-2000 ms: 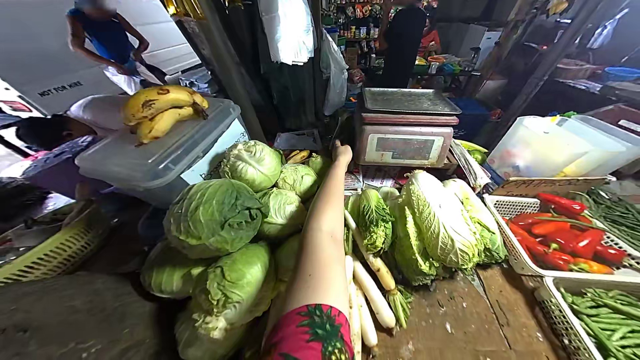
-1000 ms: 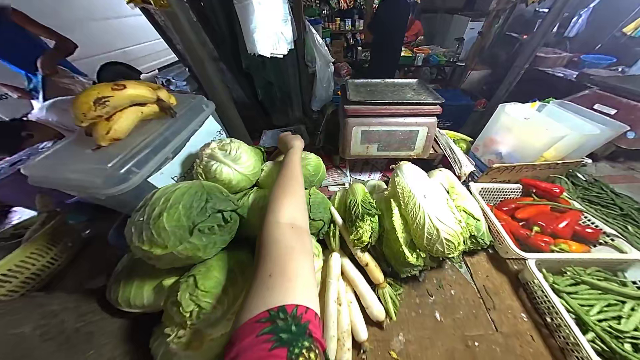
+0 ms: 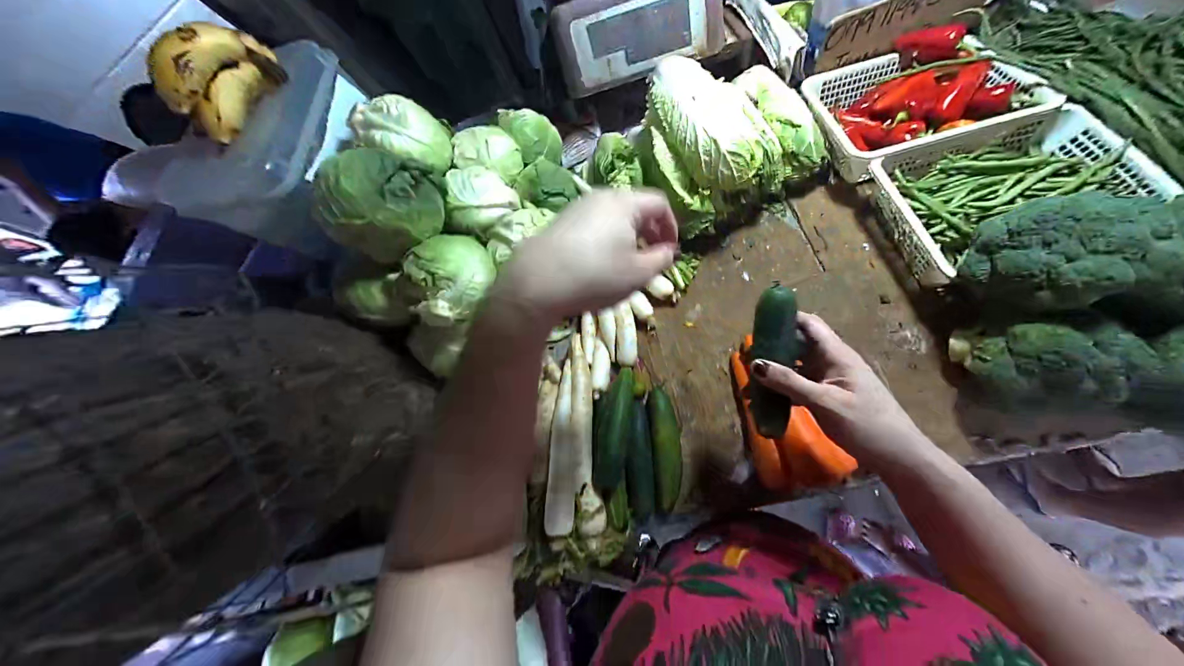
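Note:
My right hand (image 3: 837,384) is closed around a dark green cucumber (image 3: 775,319), held upright above orange carrots (image 3: 805,453) on the wooden table. My left hand (image 3: 601,245), blurred, hovers with curled fingers over the white radishes (image 3: 606,333), beside the cabbages (image 3: 481,199); whether it holds anything does not show. Several cucumbers (image 3: 612,430) lie side by side right of the long radishes (image 3: 566,444) at the near edge. Napa cabbages (image 3: 708,129) lie beyond my left hand.
A weighing scale (image 3: 638,37) stands at the back. Baskets of red peppers (image 3: 934,97) and green beans (image 3: 1008,185) stand at the right, with broccoli (image 3: 1073,250) nearer. At the left, bananas (image 3: 217,79) sit on a plastic tub (image 3: 296,139).
The view has tilted down. My left arm, reaching out over the cabbages earlier, has drawn back over the radishes. My right hand has come into view holding a cucumber.

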